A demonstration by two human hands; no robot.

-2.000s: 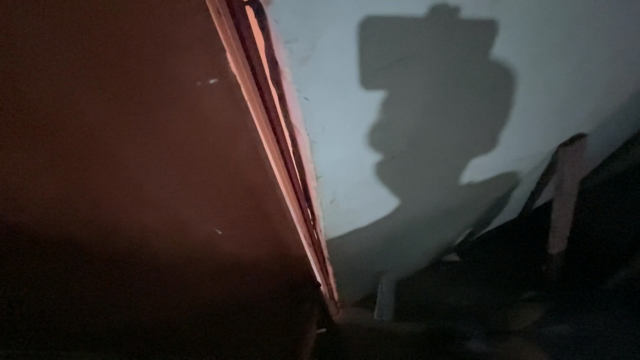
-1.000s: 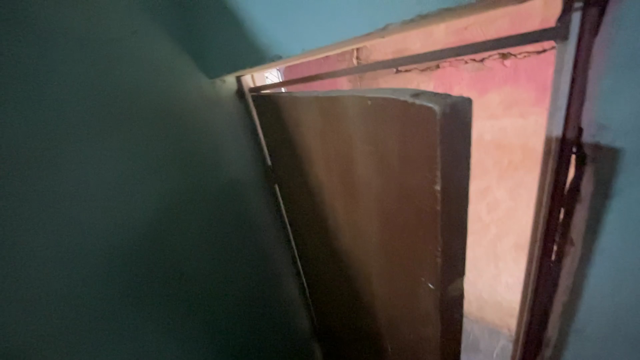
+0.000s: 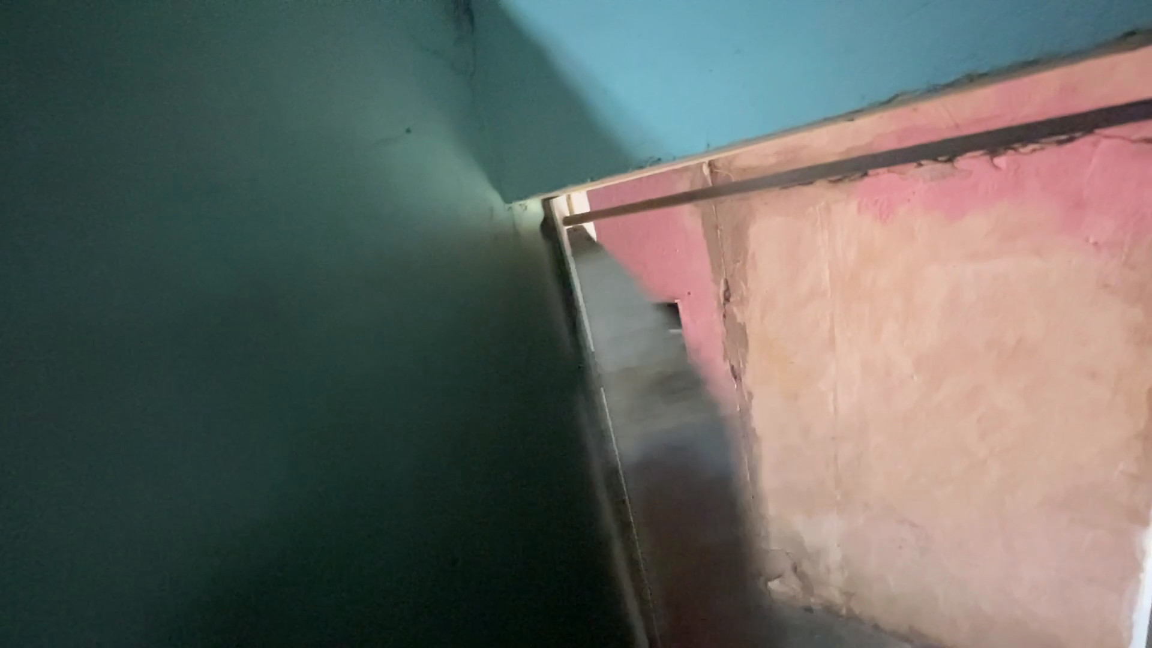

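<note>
Neither my left hand nor my right hand shows in the head view, so what they hold or touch cannot be seen. A blurred door panel stands in the doorway, close to the left jamb. A dark bar of the frame crosses the top of the opening at a slant.
A dark green wall fills the left side. Blue wall lies above the doorway. Beyond the opening stands a worn pink and peach wall with cracked plaster, and a bit of grey floor shows at its foot.
The door panel, broad across the doorway one second ago, now shows as a narrow blurred strip near the left jamb. More of the far wall shows. The view has shifted greatly.
</note>
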